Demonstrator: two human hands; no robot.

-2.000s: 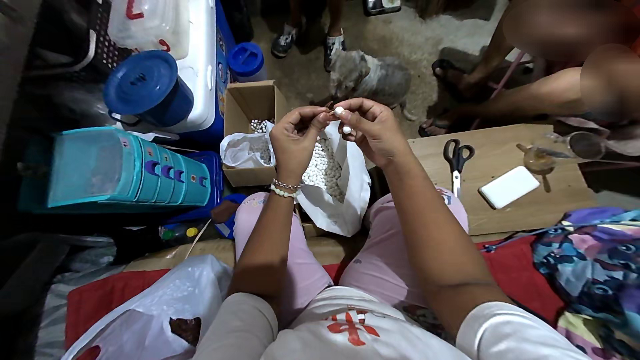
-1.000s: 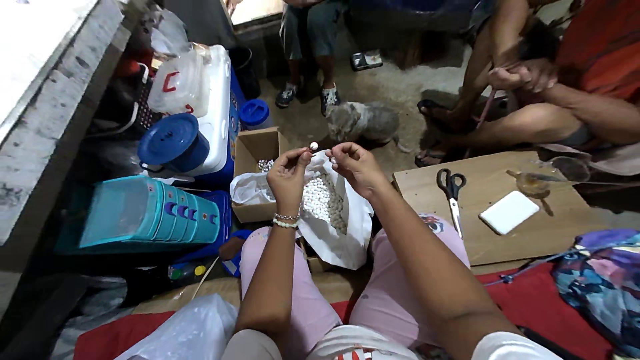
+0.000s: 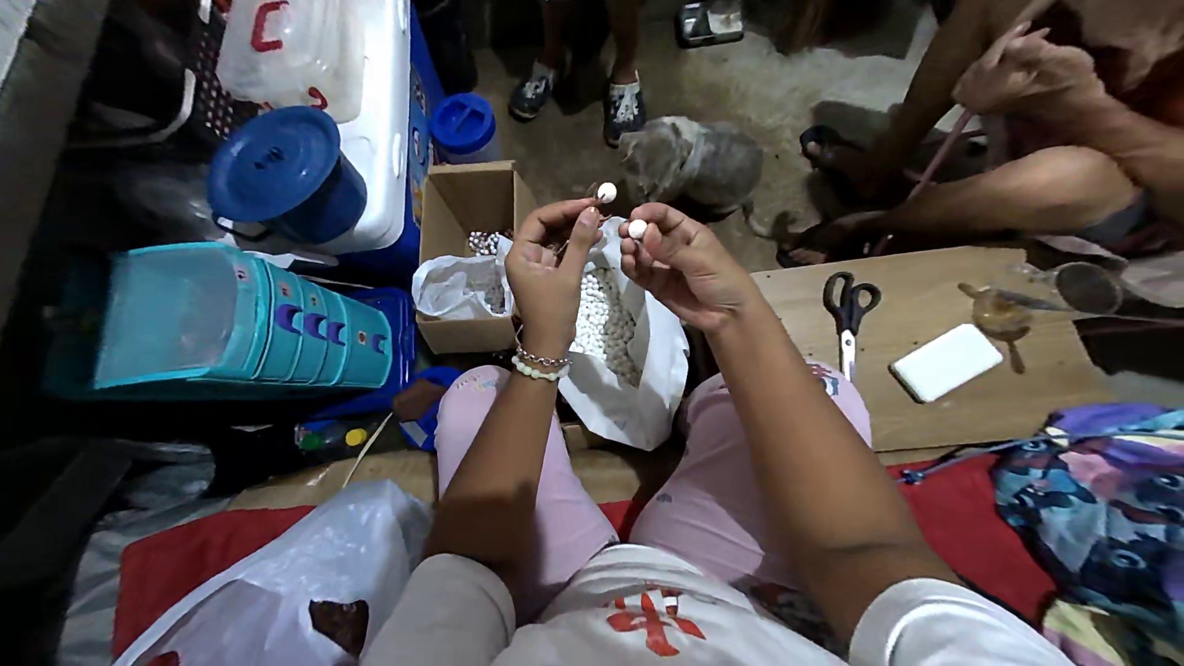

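Note:
My left hand [image 3: 555,264] pinches a thin dark strand between thumb and forefinger, and a white ball [image 3: 607,192] sits at its upper end. Just to the right, my right hand [image 3: 683,259] holds another white ball [image 3: 637,228] between thumb and fingers. The two hands are close but apart. Below them a white bag [image 3: 661,375] stands open between my knees, with many small white balls [image 3: 606,324] inside. Left of it, a cardboard box [image 3: 467,203] holds a plastic bag [image 3: 458,287] and some balls with dark parts [image 3: 483,242].
On the right, a wooden board [image 3: 925,416] bears black-handled scissors [image 3: 847,319] and a white rectangular object [image 3: 945,363]. A teal drawer unit [image 3: 240,319] and a blue lidded bucket [image 3: 277,171] stand left. A dog [image 3: 703,166] lies ahead; a person's legs [image 3: 1008,199] are at right.
A second ago my right hand was near my left, with one ball visible at the left fingertips; now a white ball also shows in my right fingers. The view has tilted and shifted.

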